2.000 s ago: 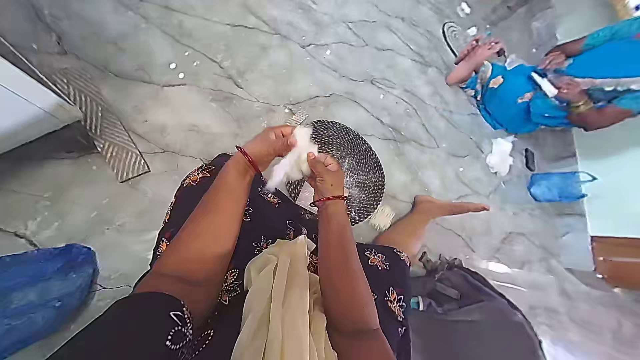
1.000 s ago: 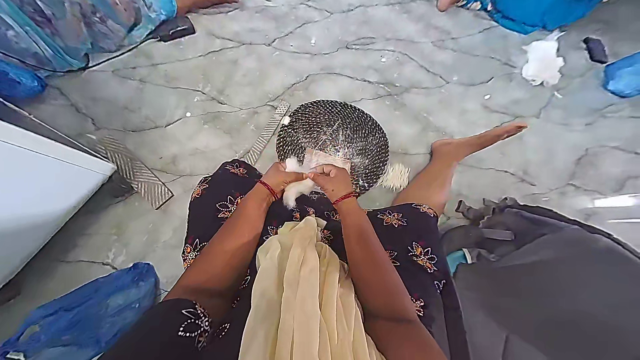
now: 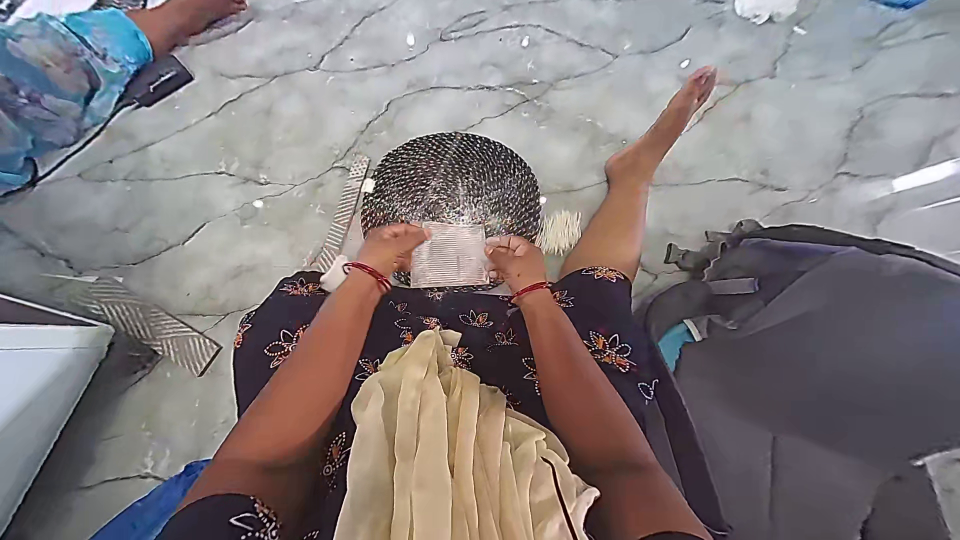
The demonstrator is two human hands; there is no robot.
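Observation:
My left hand and my right hand pinch opposite edges of a small, ribbed, translucent sheet, held over the near part of a round woven mat in black and white. A bundle of short cream sticks or wicks lies at the mat's right edge. White cotton rests beside my left wrist, near my left knee. A patterned strip lies on the floor left of the mat.
A grey bag or cloth lies at the right, past my outstretched leg. At the left are a white box-like object, a patterned board and blue plastic. Another person's leg and a dark object are at upper left.
My hands held white cotton between them in both earlier frames; now they hold the ribbed sheet, and the cotton is by my left wrist. The view has turned.

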